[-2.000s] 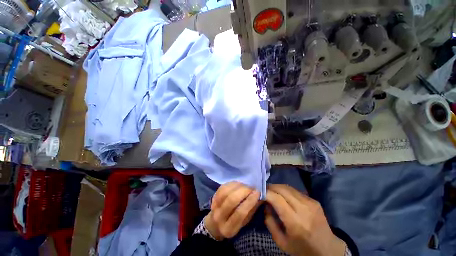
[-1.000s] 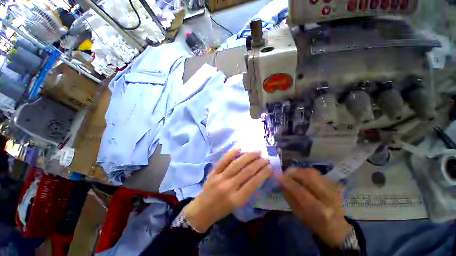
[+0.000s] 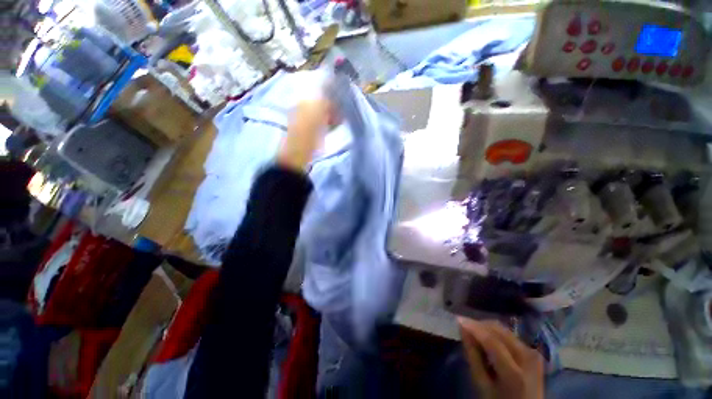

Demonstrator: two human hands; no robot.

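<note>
My left hand (image 3: pixel 314 117) is blurred, raised at the heap left of the machine, shut on a light blue garment (image 3: pixel 347 210) that hangs blurred down over the table's front edge. More light blue garments (image 3: pixel 238 156) lie under and behind it. My right hand (image 3: pixel 503 360) is at the table's front edge below the needle area, its fingers bent; whether it holds anything cannot be told. The overlock machine (image 3: pixel 507 128) has a red-orange oval badge. Its needle area (image 3: pixel 473 226) is brightly lit, with no garment under it.
The control panel (image 3: pixel 617 43) with red buttons and blue display is above the machine. A red crate (image 3: pixel 183 319) stands below the table. A white strip (image 3: pixel 585 287) and the tape roll (image 3: pixel 703 308) are at right. A cardboard box (image 3: pixel 156 109) is at far left.
The garment has left the needle area and moved left with my left hand, which has risen. My right hand has moved down to the table edge. The view has shifted, showing the control panel.
</note>
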